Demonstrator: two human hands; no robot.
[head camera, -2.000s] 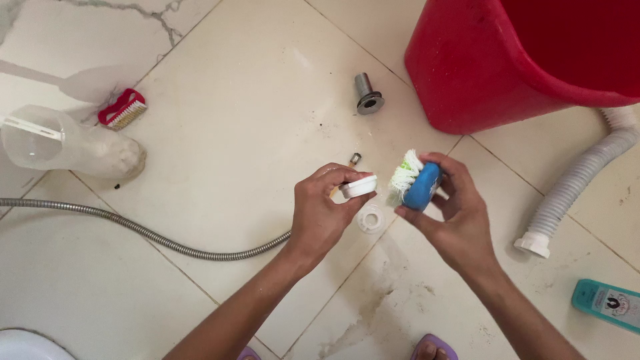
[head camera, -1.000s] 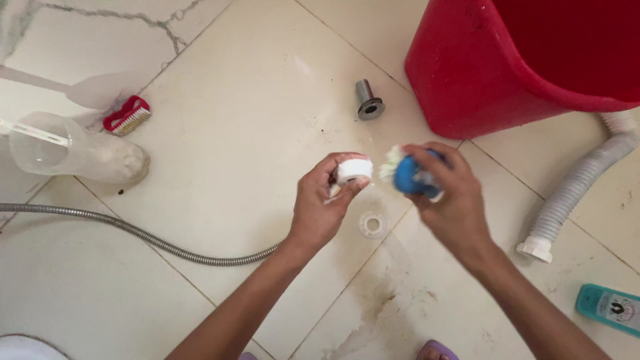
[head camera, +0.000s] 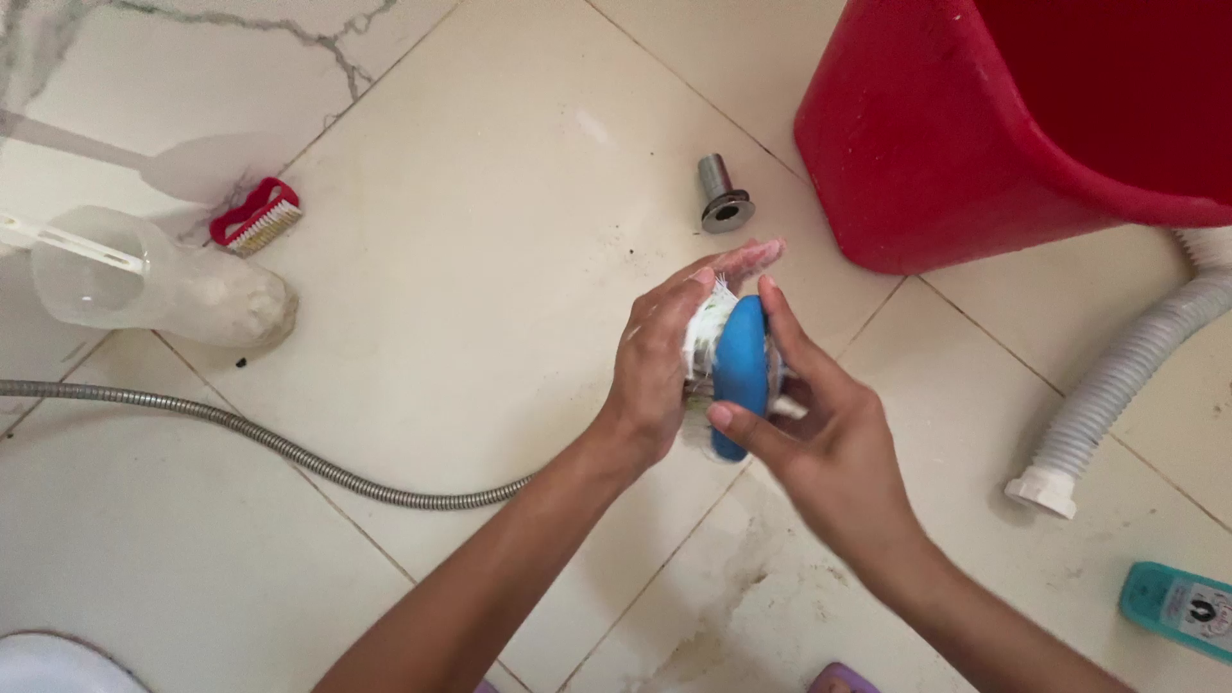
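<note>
My right hand (head camera: 818, 395) grips a blue-backed scrub brush (head camera: 741, 371) by its edges, thumb below and fingers above. The brush's whitish bristles face left, against the palm side of my left hand (head camera: 664, 356). The fingers of my left hand point up and to the right, with white foam on them. Whether the white plastic ring cap is still in my left hand is hidden by the brush and fingers. Above the hands, a metal drain fitting (head camera: 722, 197) with a dark flange lies on the tiles.
A red bucket (head camera: 905, 135) stands at the upper right, beside a grey corrugated hose (head camera: 1116, 385). A teal bottle (head camera: 1179, 606) lies lower right. At left are a red brush (head camera: 255, 214), a translucent plastic jug (head camera: 173, 279) and a flexible metal hose (head camera: 356, 481). Purple footwear shows at the bottom edge.
The brush and my left hand have come together; they were apart before. My left hand held a white cap in both earlier frames, and its fingers have since straightened upward.
</note>
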